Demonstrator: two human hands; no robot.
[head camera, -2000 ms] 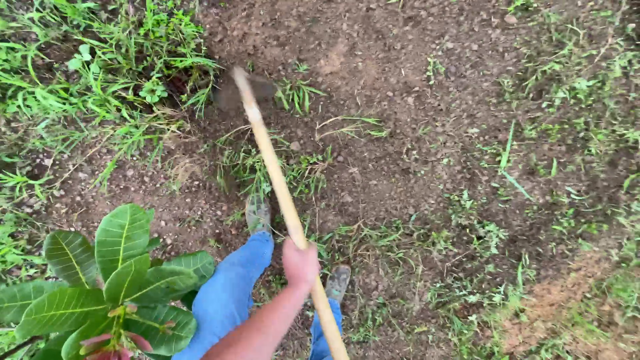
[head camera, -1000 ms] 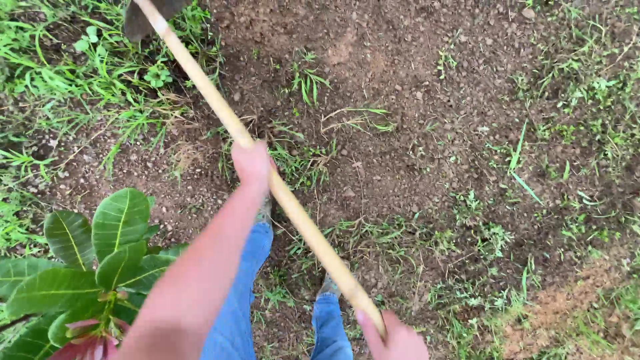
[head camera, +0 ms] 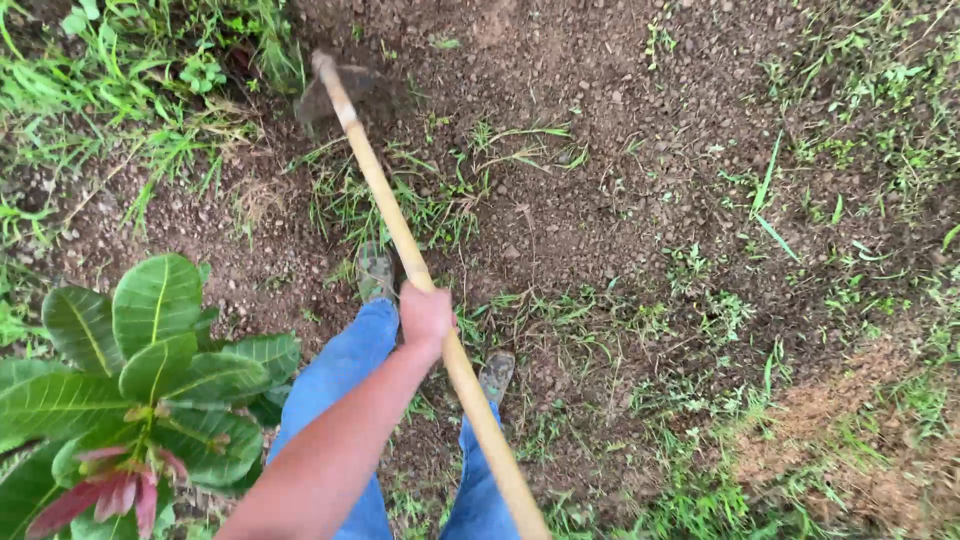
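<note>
My left hand (head camera: 426,316) is closed around the middle of a long pale wooden hoe handle (head camera: 390,214). The handle runs diagonally from the lower edge up to the upper left. At its far end a blurred metal hoe blade (head camera: 341,94) is at or close to the soil, beside a clump of green grass (head camera: 112,82). Cut or bent weeds (head camera: 420,202) lie on the soil just below the blade. My right hand is out of view; the near end of the handle leaves the frame at the bottom.
A broad-leaved young plant (head camera: 150,375) with reddish new leaves stands at the lower left, close to my leg. My shoes (head camera: 496,375) stand on brown gravelly soil (head camera: 585,210). Low weeds (head camera: 697,315) spread across the right side.
A second ago the blade was farther up and left, over the grass; it has come down and toward me. My right hand, seen then at the handle's near end, has left view.
</note>
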